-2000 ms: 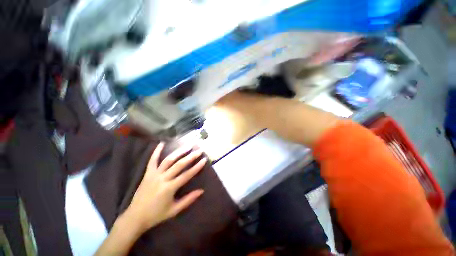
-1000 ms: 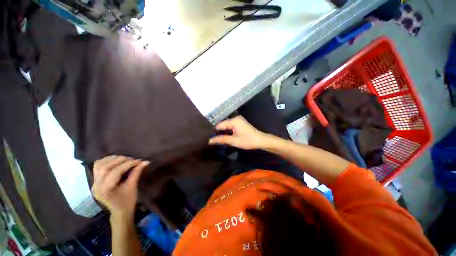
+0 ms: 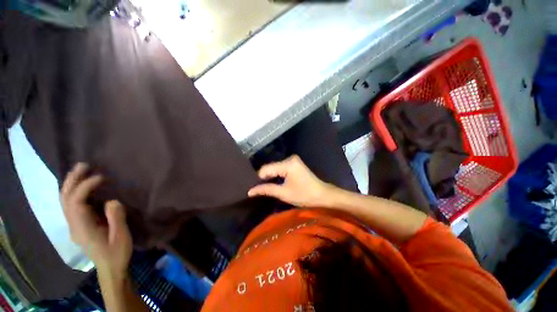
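Observation:
A large dark brown fabric panel (image 3: 140, 122) lies from the needle area at the top left down over the table's front edge. My right hand (image 3: 286, 183) pinches its lower right corner between thumb and fingers. My left hand (image 3: 98, 213) is at the panel's lower left edge, fingers curled with the thumb apart; whether it grips the cloth is hard to tell. The needle area (image 3: 131, 18) shows small shiny metal parts, partly cut off by the top edge. The tan bed plate (image 3: 207, 30) lies right of it.
The white table (image 3: 269, 79) has a front edge running diagonally. A red plastic basket (image 3: 488, 134) at the right holds brown pieces (image 3: 427, 131). A dark plastic crate (image 3: 146, 274) with blue cloth (image 3: 183, 281) is at the lower left. Blue bags (image 3: 534, 189) lie at the far right.
Since one second ago, my left hand has moved left and my right hand has stayed at the panel's corner. Earlier, my left hand lay flat on the cloth and my right was near the needle.

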